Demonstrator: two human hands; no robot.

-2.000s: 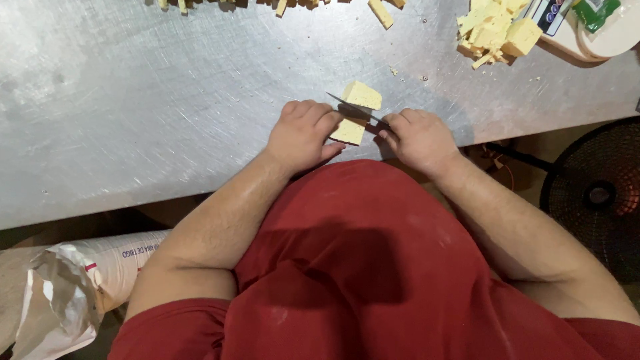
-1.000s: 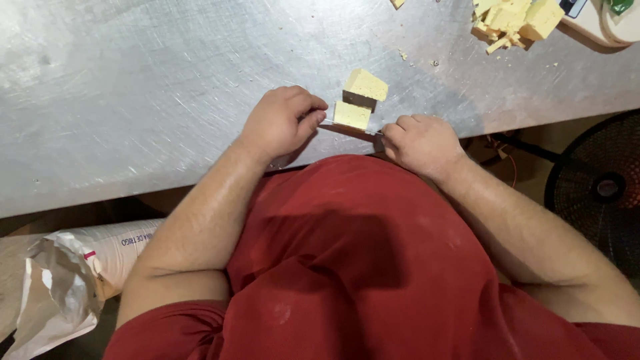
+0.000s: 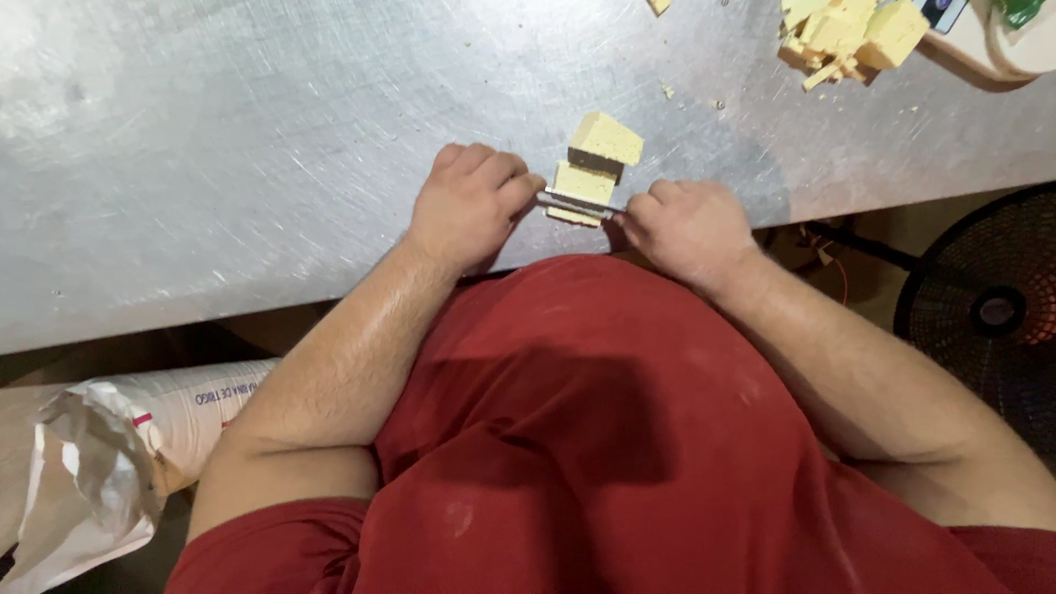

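A knife (image 3: 582,202) lies across a small block of pale yellow cheese (image 3: 584,181), with a thin slice (image 3: 573,217) on the side nearer my body. My right hand (image 3: 689,231) is closed on the knife's handle, which is mostly hidden by the fingers. At the other end of the blade, my left hand (image 3: 474,202) pinches the tip between thumb and fingertips. Just beyond the small block stands a larger cheese chunk (image 3: 606,139), its near side in dark shadow. All of the cheese rests on the scratched metal table (image 3: 247,165).
Cheese pieces are heaped (image 3: 841,33) at the upper right, beside a pale board (image 3: 973,49) bearing a green item. A black fan (image 3: 998,309) stands beyond the table's edge on the right. An opened flour sack (image 3: 194,404) is at the lower left.
The knife was at the larger chunk two seconds ago and near the small block's near edge one second ago. Now it crosses the small block, with a slice on its near side.
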